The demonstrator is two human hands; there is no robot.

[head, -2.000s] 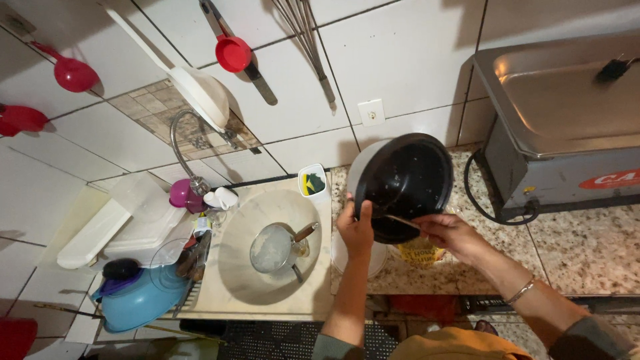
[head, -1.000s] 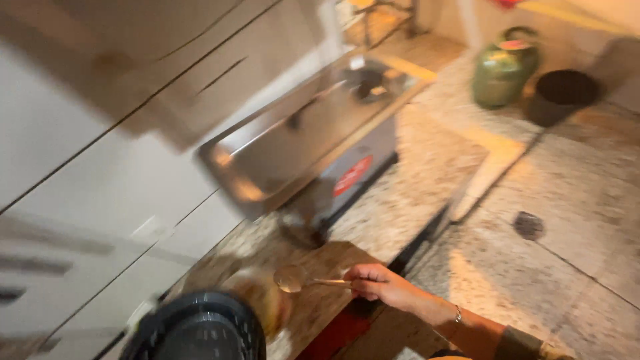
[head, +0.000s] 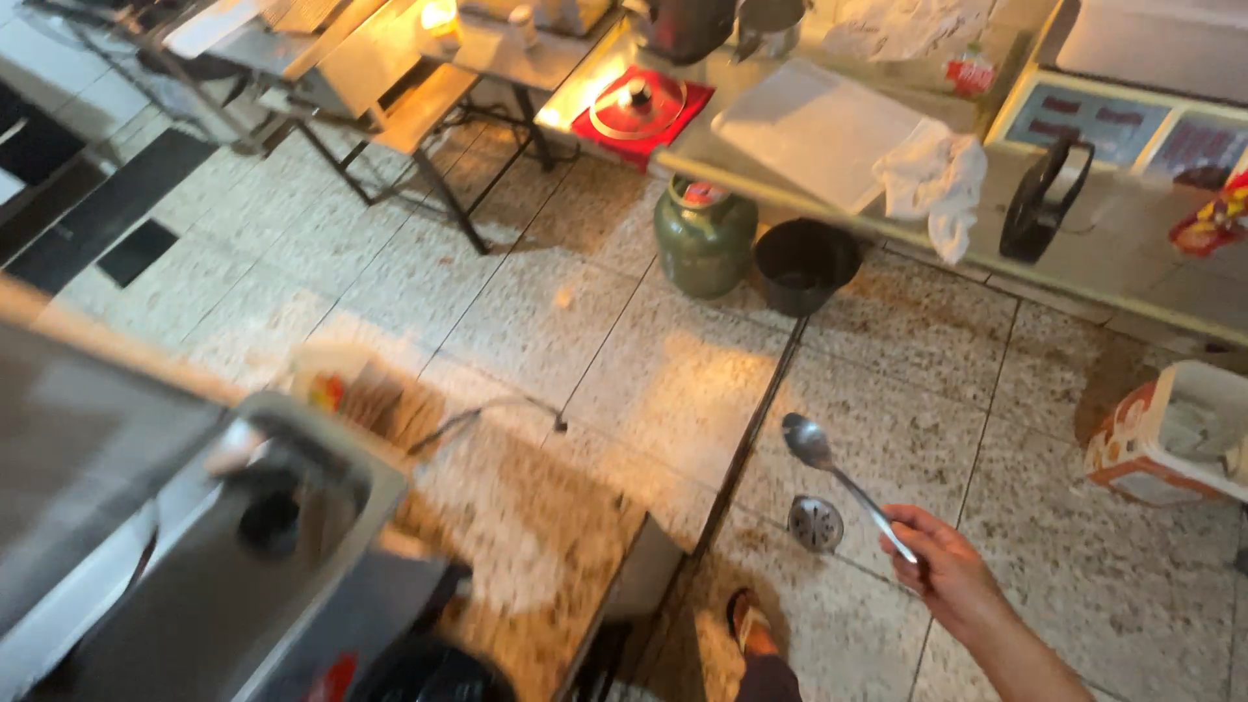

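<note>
My right hand (head: pixel 941 565) is shut on the handle of a metal spoon (head: pixel 809 441), held out over the speckled tile floor near a round floor drain (head: pixel 815 524). The spoon's bowl points up and to the left. At the bottom edge, left of centre, shows part of a black pot (head: pixel 439 673), blurred. My left hand is out of view, so whether it touches that pot cannot be told. Beside the pot is a stainless steel basin appliance (head: pixel 195 604) on the stone counter (head: pixel 507 497).
A green gas cylinder (head: pixel 704 239) and a black bucket (head: pixel 807 265) stand on the floor. Above them, a table (head: pixel 1082 278) holds a white board (head: pixel 819 132), a cloth (head: pixel 936 180) and a tape dispenser (head: pixel 1048 200). A white tub (head: pixel 1170 434) is at right.
The view has swung right, away from the sink and wall. My right hand, formerly at the black pot, now holds the spoon over the floor. My left hand has left the view.
</note>
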